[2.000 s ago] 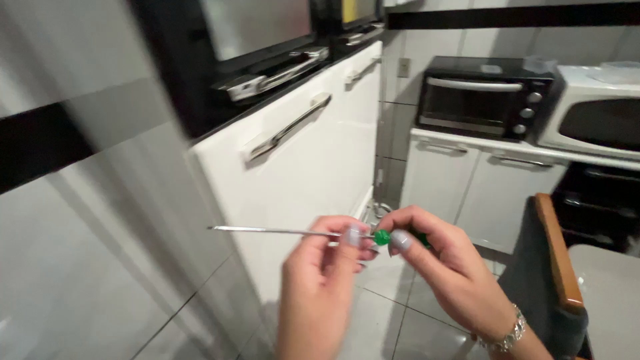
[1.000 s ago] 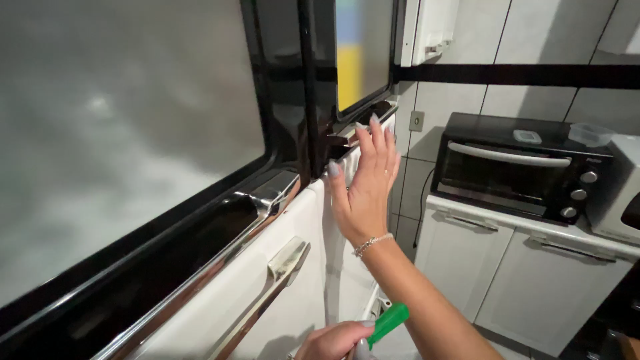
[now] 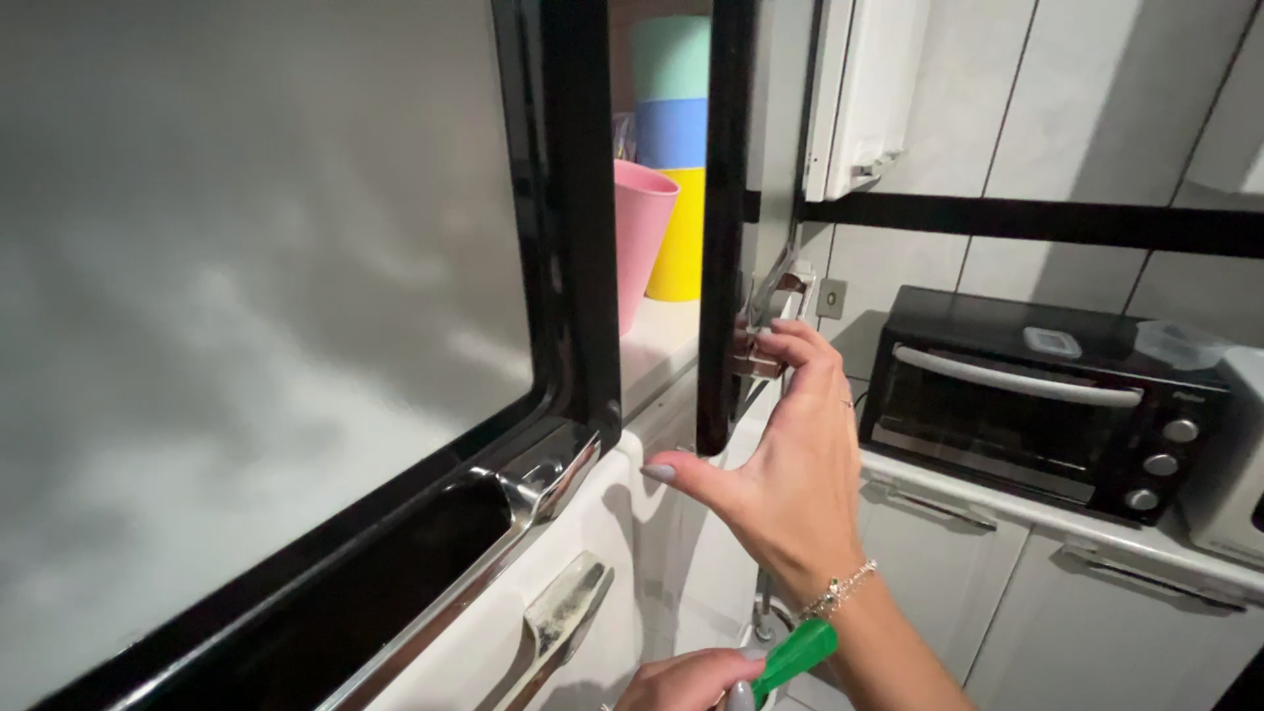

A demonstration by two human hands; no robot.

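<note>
My right hand (image 3: 800,444), with a bracelet on its wrist, has its fingertips hooked on the metal handle (image 3: 765,346) of a black-framed cabinet door (image 3: 726,227). Its thumb is spread out near the door's lower corner. The door stands ajar. Inside are a pink plastic cup (image 3: 644,232) and a stack in mint green, blue and yellow (image 3: 676,232). At the bottom edge my left hand (image 3: 691,681) holds the green handle of a screwdriver (image 3: 798,654); its shaft is hidden.
A large closed glass door (image 3: 267,217) fills the left. Below it is a white front with a worn metal handle (image 3: 563,612). To the right, a black toaster oven (image 3: 1027,405) stands on a white counter (image 3: 987,504), beside a partly visible white appliance (image 3: 1229,464).
The cabinet door has swung open, showing the cups inside; my right hand has stayed at its handle. Two seconds ago both hands were together on the screwdriver, its metal shaft in sight.
</note>
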